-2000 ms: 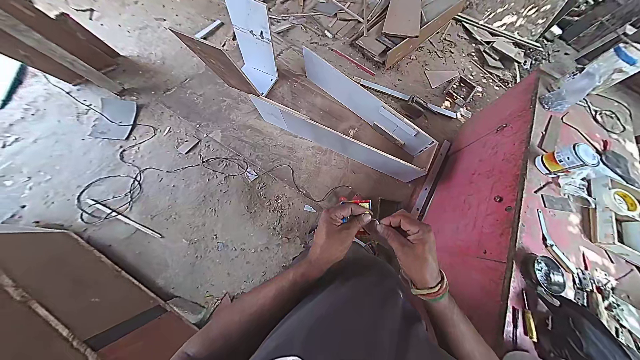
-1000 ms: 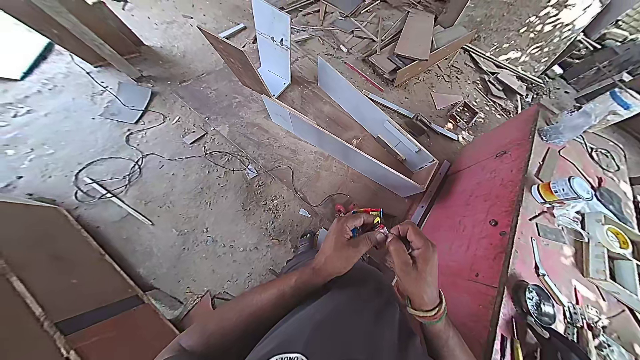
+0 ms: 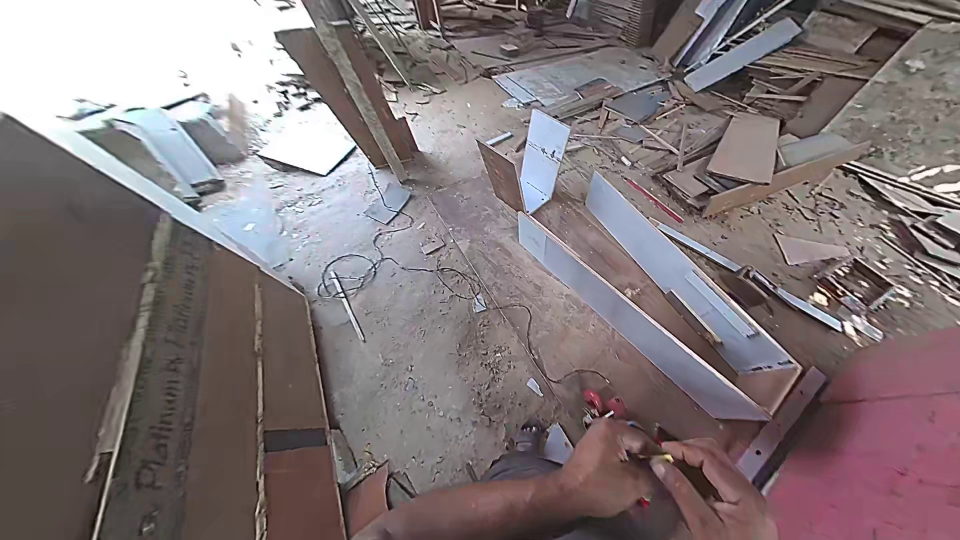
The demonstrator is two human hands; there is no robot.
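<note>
At the bottom right of the head view, my left hand [image 3: 607, 466] has its fingers curled around a small item that is mostly hidden. My right hand [image 3: 712, 480] is close beside it, thumb and forefinger pinched near a small yellow-tipped piece [image 3: 661, 457] between the hands. What that piece is cannot be told. Just beyond my left hand, a red tool [image 3: 604, 405] lies on the ground, partly covered. Further off, a long open box frame of white-faced boards [image 3: 637, 322] rests on the floor.
A red tabletop [image 3: 870, 442] stands at the right edge. Large brown panels [image 3: 217, 337] lean at the left. A black cable [image 3: 529, 330] winds over the dusty ground. Scrap boards [image 3: 742, 150] lie piled at the upper right, and a wooden post [image 3: 360, 90] stands at the top.
The view has swung up and to the left, so the bottles and tools on the red tabletop are out of sight. Both hands stay close together.
</note>
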